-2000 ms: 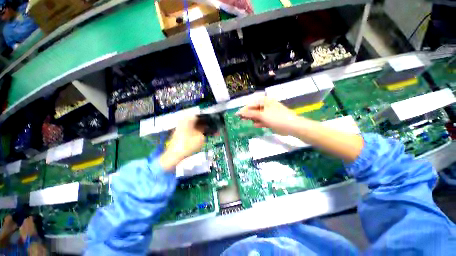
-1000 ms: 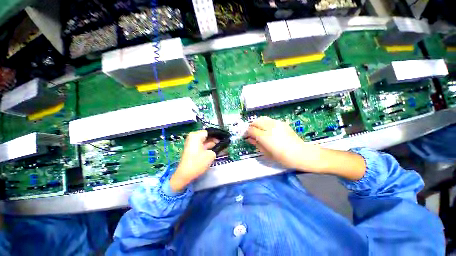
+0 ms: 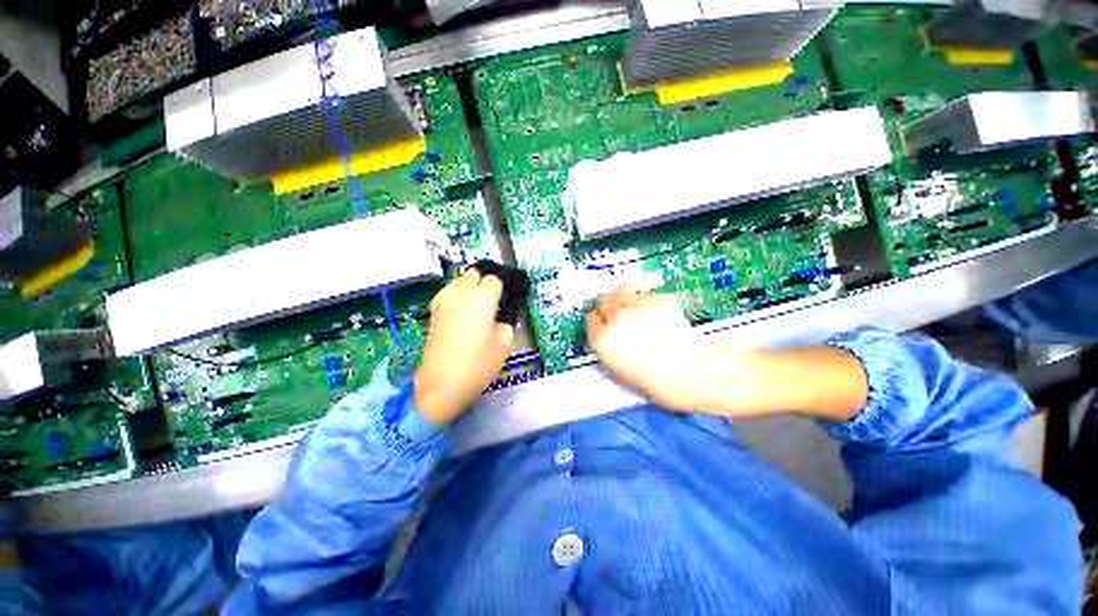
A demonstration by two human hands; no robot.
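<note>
A large green circuit board [image 3: 710, 279] lies in front of me, with a long white heatsink [image 3: 730, 175] across its middle. My right hand [image 3: 644, 343] is bare, with fingertips down at the board's near left part; whether they pinch a part cannot be told. My left hand [image 3: 466, 337] is over the gap between this board and the left board [image 3: 289, 403]. Its fingers are curled around a dark bunch [image 3: 506, 289], which merges with the black finger cots.
Tall finned heatsinks [image 3: 289, 108] with yellow strips [image 3: 349, 166] stand on the far side of the boards. A metal conveyor rail [image 3: 542, 403] runs nearest my body. A blue coiled cord [image 3: 341, 132] hangs over the left board. Component bins [image 3: 139, 60] show at the upper left.
Both hands came down from the far side of the boards to the near part. Since a second ago, my right hand moved slightly, and the view shifted so the bins are mostly out of the picture.
</note>
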